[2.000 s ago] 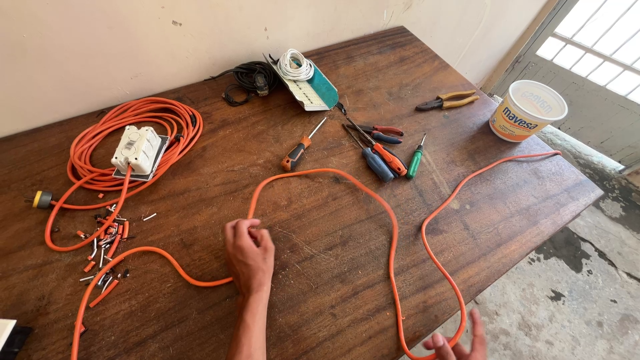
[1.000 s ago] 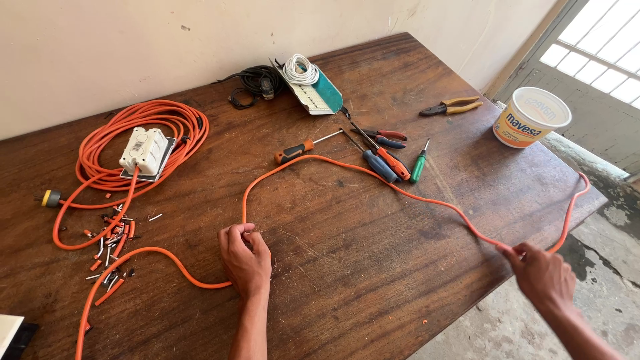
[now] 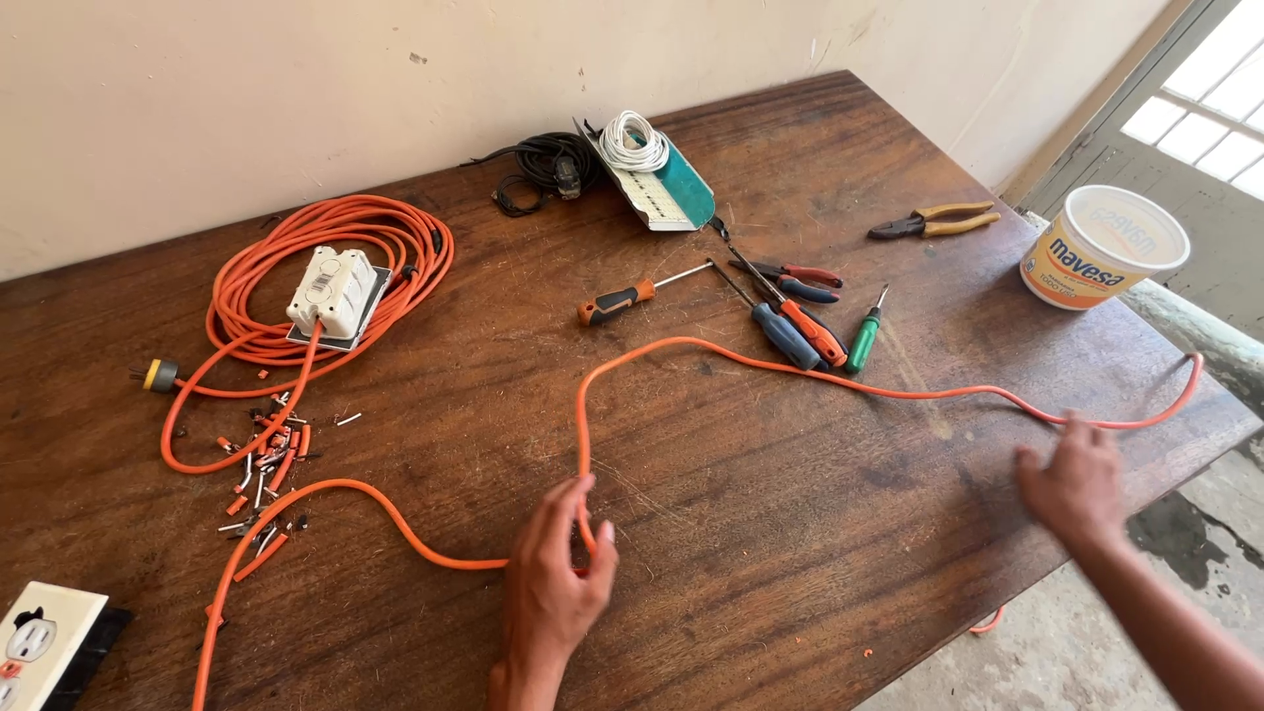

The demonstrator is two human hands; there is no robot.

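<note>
An orange electrical cable runs in loose bends across the dark wooden table. My left hand rests at a bend of it near the front, fingers parted and the cable passing between thumb and fingers; whether it grips is unclear. Just below the cable's right part is my right hand, slightly blurred, fingers apart, holding nothing. Beyond the cable lie an orange-and-black screwdriver, a blue-handled screwdriver, a red-orange-handled screwdriver, a green screwdriver and red-and-blue-handled pliers.
Coiled orange cable with a white outlet box lies left, above cut scraps. An outlet plate is at lower left. Farther back are black cable, white cable, yellow-handled pliers and a plastic tub.
My right hand has moved from the table's front edge to the right side and has let go of the cable. The cable's right part, earlier in a deep front loop, now lies farther back.
</note>
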